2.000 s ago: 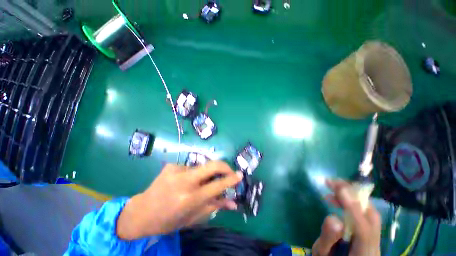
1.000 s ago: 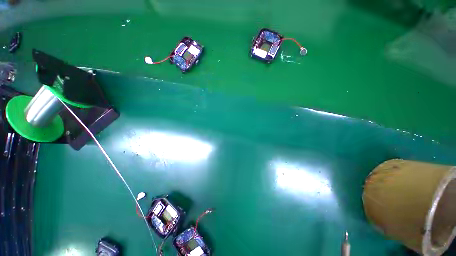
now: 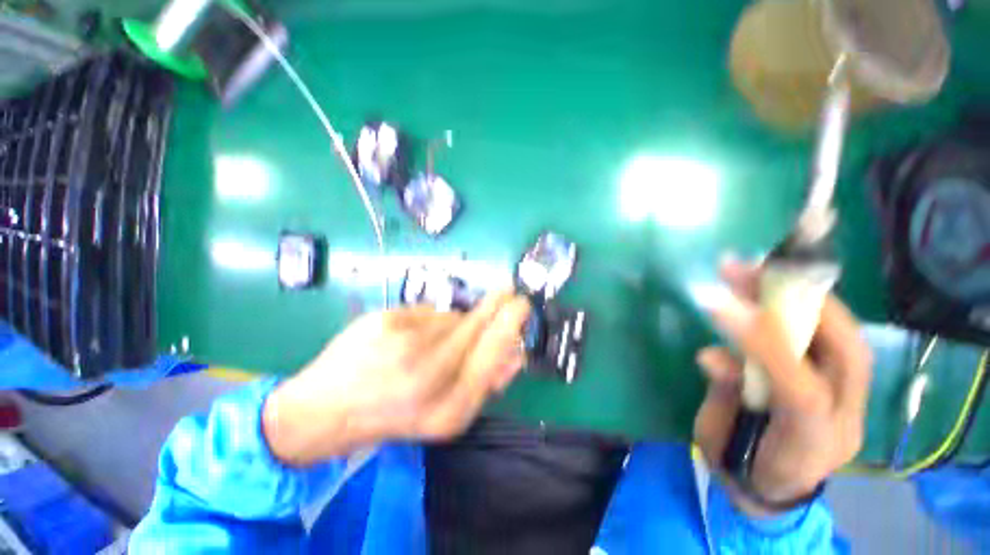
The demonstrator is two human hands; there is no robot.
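My right hand [image 3: 798, 401] is closed around the cream handle of a soldering iron [image 3: 798, 309]. Its silver barrel points up, and its tip overlaps the rim of the tan pot [image 3: 760, 65]. My left hand [image 3: 391, 369] has its fingertips together beside a dark watch housing [image 3: 534, 325] on the black fixture [image 3: 567, 341]. Blur and the fingers hide whether it grips the housing. Solder wire [image 3: 326, 125] runs from the green-flanged spool [image 3: 179, 22] down to my left hand's back. An open housing [image 3: 548, 262] lies just above the fixture.
Two open housings [image 3: 431, 203] lie touching or nearly touching above my left hand, another [image 3: 427, 284] right behind its fingers. A dark device [image 3: 299, 260] lies left. A black ribbed tray [image 3: 87, 217] stands far left, a black fan [image 3: 944, 239] far right, with cables below.
One second ago the view was higher and showed neither hand; now it is lower and shows both. Compared with two seconds ago, the bench items sit higher in the picture and the iron still points at the pot.
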